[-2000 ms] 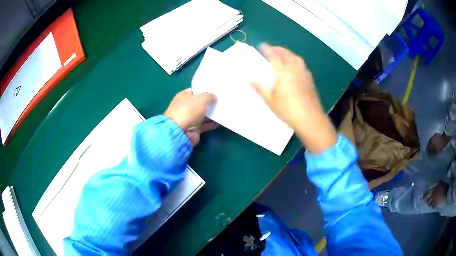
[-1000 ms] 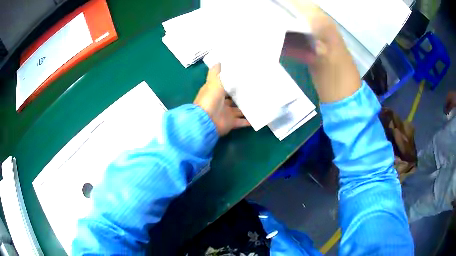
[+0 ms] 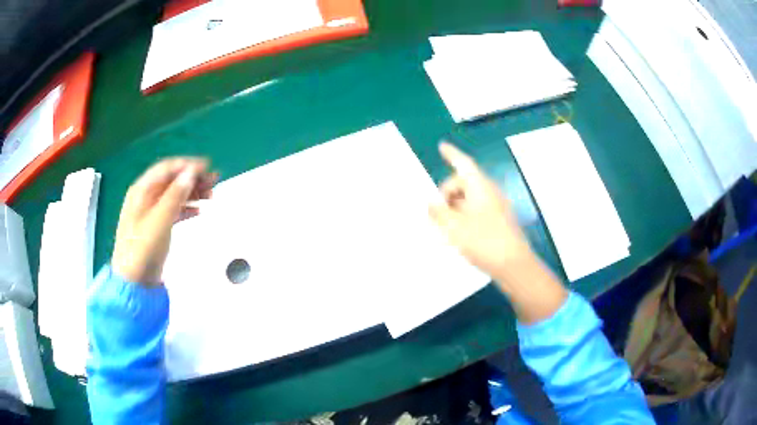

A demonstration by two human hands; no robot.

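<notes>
A white box base (image 3: 290, 299) lies in front of me, with a round hole in its left part. A flat white piece, perhaps a leaflet, (image 3: 415, 266) lies over its right end and sticks out past the front edge. My left hand (image 3: 162, 207) is over the box's back left part, blurred, loosely curled and seemingly empty. My right hand (image 3: 477, 212) is over the right end, index finger extended, with nothing seen in it. A neat leaflet pile (image 3: 573, 199) lies right of it. A looser paper stack (image 3: 498, 75) lies farther back.
Red-orange trays (image 3: 344, 18) with pale flat items stand at the back left. Long white inserts (image 3: 68, 274) and white boxes (image 3: 15, 257) are at left. Stacked box bases (image 3: 664, 108) stand at right. A yellow rubber band (image 3: 564, 111) lies beside the leaflets. A brown bag (image 3: 676, 332) is beyond the table edge.
The hands have left the paper piles and are now over the box base. A white piece now lies on its right end. The view has turned left, and a second red-orange tray shows.
</notes>
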